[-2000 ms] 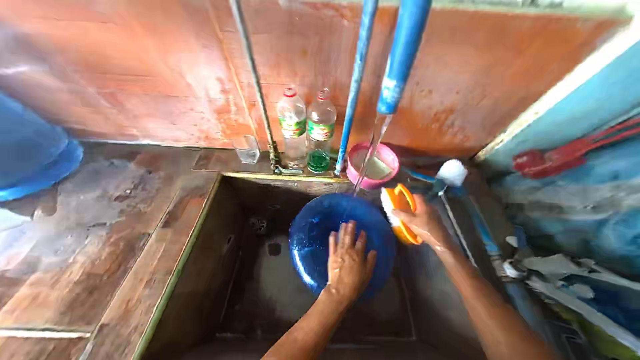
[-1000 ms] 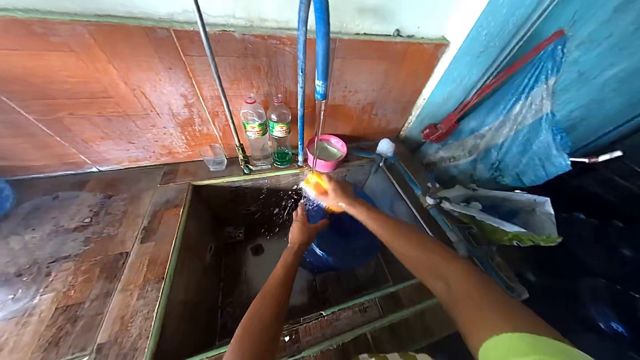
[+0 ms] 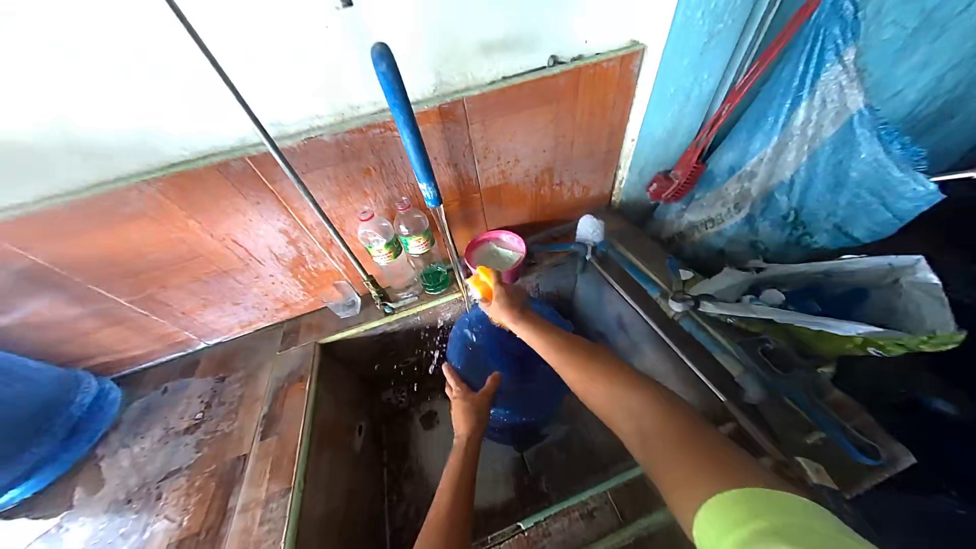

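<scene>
My right hand (image 3: 507, 301) grips an orange scrub brush (image 3: 482, 282) at the stream of water that falls from a blue hose (image 3: 408, 126). Below it a round blue plastic basin (image 3: 507, 366) is tilted inside the dark sink (image 3: 347, 427). My left hand (image 3: 467, 400) rests on the near left side of the basin with thumb and fingers apart. Drops of water splash to the left of the stream. Behind my right hand a pink tub (image 3: 496, 255) with pale contents stands on the ledge.
Two plastic bottles (image 3: 389, 252) and a clear cup (image 3: 343, 299) stand behind the sink by a thin metal pipe (image 3: 267, 141). A white-headed brush (image 3: 589, 229) lies at the right corner. Another blue basin (image 3: 53, 427) is far left; an opened sack (image 3: 823, 297) lies right.
Two seconds ago my left palm lay flat on the basin and the brush was at its right; the brush has moved left to the water stream. The view has shifted.
</scene>
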